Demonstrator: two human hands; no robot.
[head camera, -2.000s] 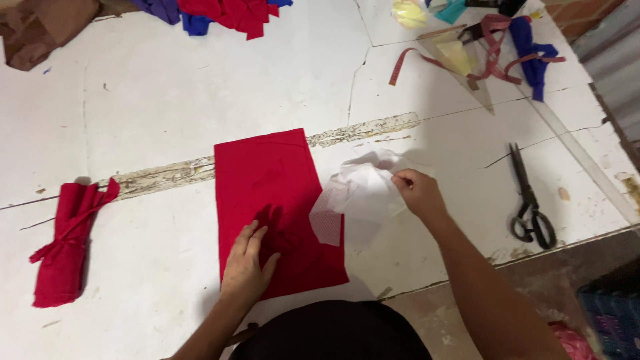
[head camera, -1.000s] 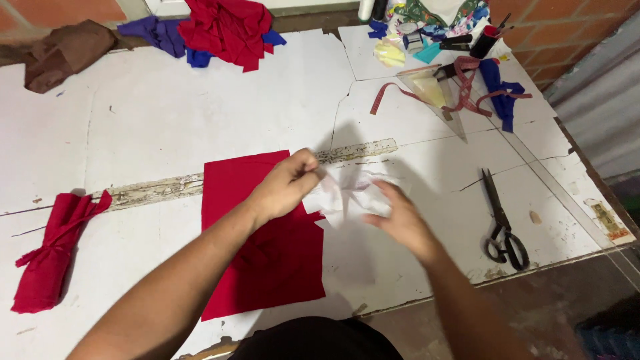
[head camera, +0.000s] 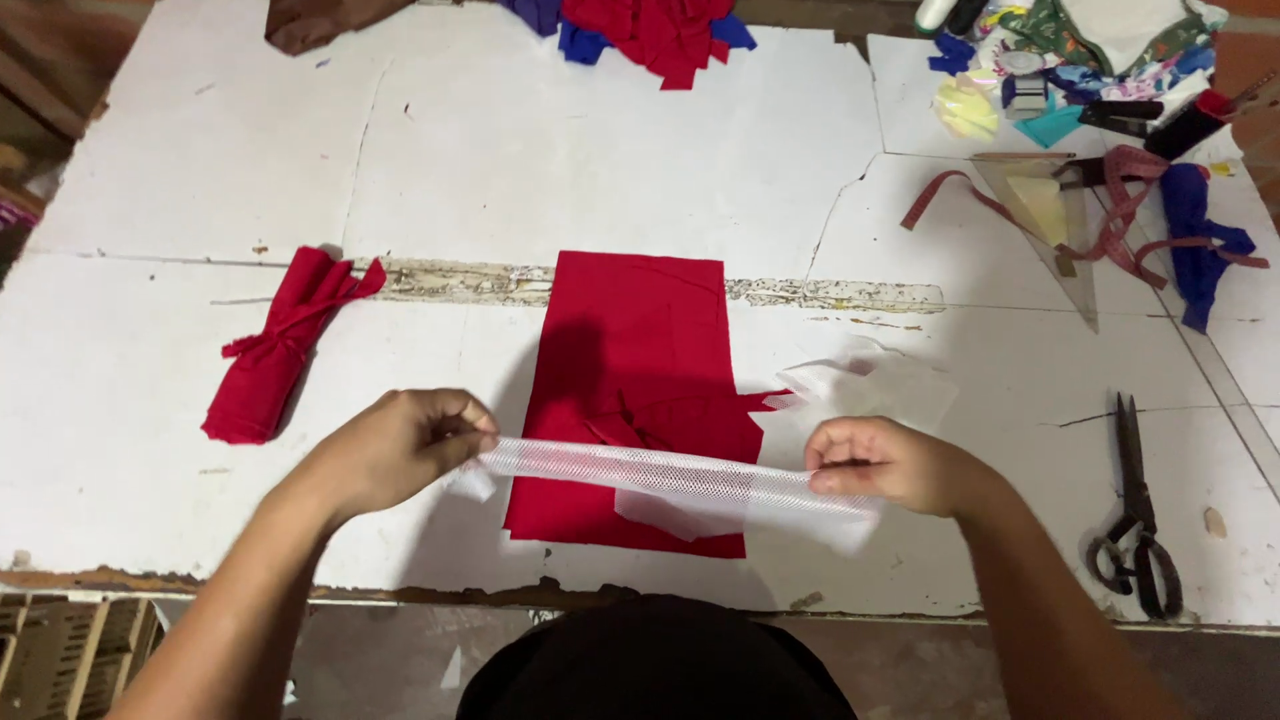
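My left hand (head camera: 415, 450) pinches one end of a white mesh fabric strip (head camera: 650, 468), and my right hand (head camera: 880, 465) grips the strip near its other end. The strip is stretched over the lower part of a red fabric piece (head camera: 640, 340) that lies flat on the table. Beyond my right hand lies a crumpled white mesh piece (head camera: 880, 380), with a red scrap reaching toward it. A rolled red fabric bundle (head camera: 275, 350), tied round its middle, rests to the left.
Black-handled scissors (head camera: 1135, 510) lie at the right. Behind them are a clear set square (head camera: 1050, 230), a reddish measuring tape (head camera: 1125, 200), a long clear ruler (head camera: 1220, 380) and blue fabric (head camera: 1190, 240). Red scraps (head camera: 650, 30) and brown fabric (head camera: 330, 20) sit at the far edge.
My hands have moved apart, and a white mesh strip is now stretched between them. A crumpled white mesh piece now lies on the table beyond my right hand.
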